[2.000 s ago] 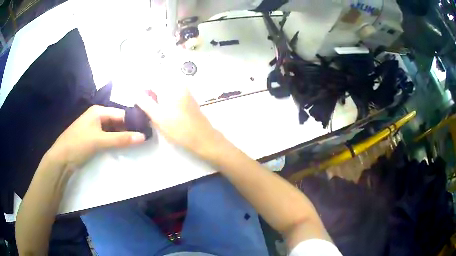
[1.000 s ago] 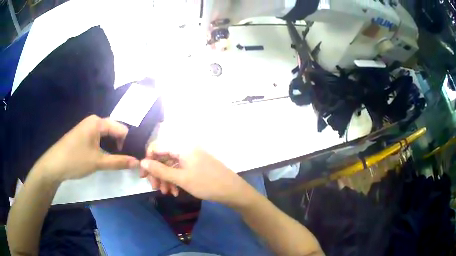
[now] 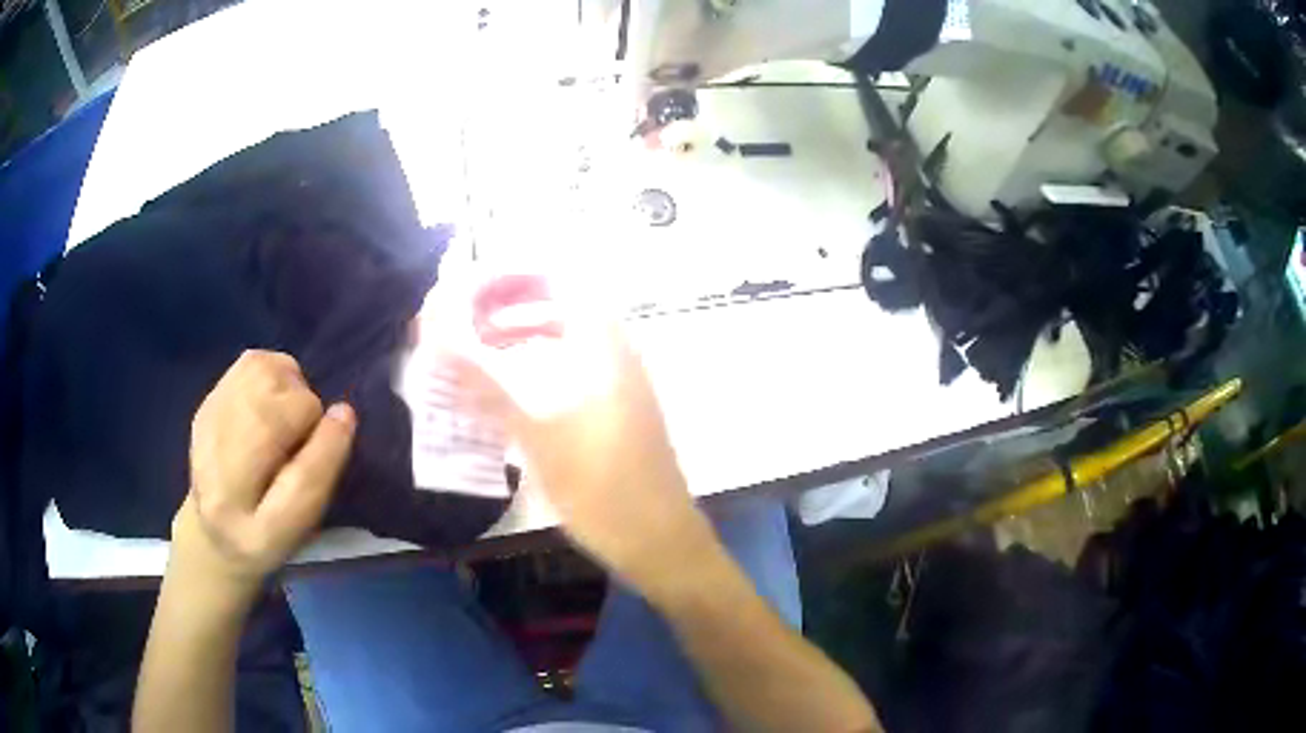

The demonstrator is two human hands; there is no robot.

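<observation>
The dark garment piece (image 3: 172,315) lies bunched on the left of the white table. My left hand (image 3: 265,458) is closed on its front part, fingers curled into the cloth. A white slip with faint printed lines (image 3: 461,437) lies over the cloth's right edge. My right hand (image 3: 587,430) is beside the slip, its fingers washed out by lamp glare. A pinkish-red patch (image 3: 519,309) shows at its fingers; I cannot tell if it is a held item.
The white sewing machine (image 3: 1003,115) stands at the back right. A tangle of black strips (image 3: 1031,279) lies under its arm. A small metal disc (image 3: 655,208) is set in the table (image 3: 745,365). A yellow rail (image 3: 1074,465) with dark cloth is at the right.
The garment piece is now bunched, its front edge drawn up onto the table. My left hand has closed into the cloth. My right hand has moved up and right. The view has shifted left.
</observation>
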